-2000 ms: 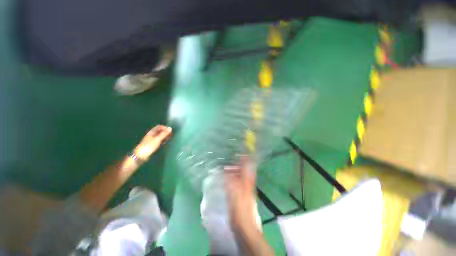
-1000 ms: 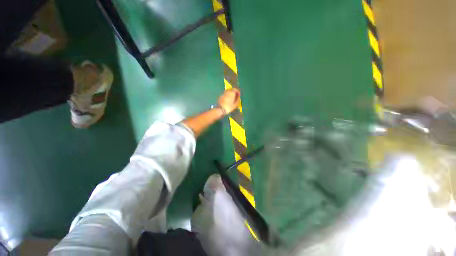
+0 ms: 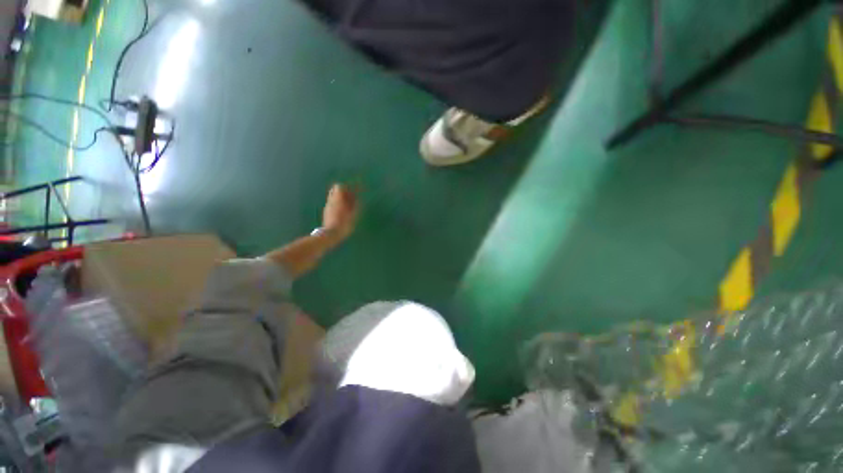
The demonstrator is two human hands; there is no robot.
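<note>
A large clear plastic blister tray (image 3: 730, 388) with rows of pockets is at the lower right, tilted and cut off by the frame's edge. The green floor shows through it. No dark units can be made out in it. My right hand is not in view, so its hold on the tray cannot be seen. My left hand (image 3: 340, 211) hangs away from the tray near the middle, above the floor. It is small and slightly blurred, with the fingers curled in and nothing visible in it.
Another person's dark trouser leg and shoe (image 3: 458, 137) are at the top. Black metal legs (image 3: 684, 97) stand at upper right. A brown box (image 3: 152, 277) and red container (image 3: 23, 323) are at left. A power strip (image 3: 143, 125) with cables lies upper left.
The view has swung, bringing the box, red container and cables in at the left. The striped tape has moved to the right. The tray stays at the right and shows more clearly.
</note>
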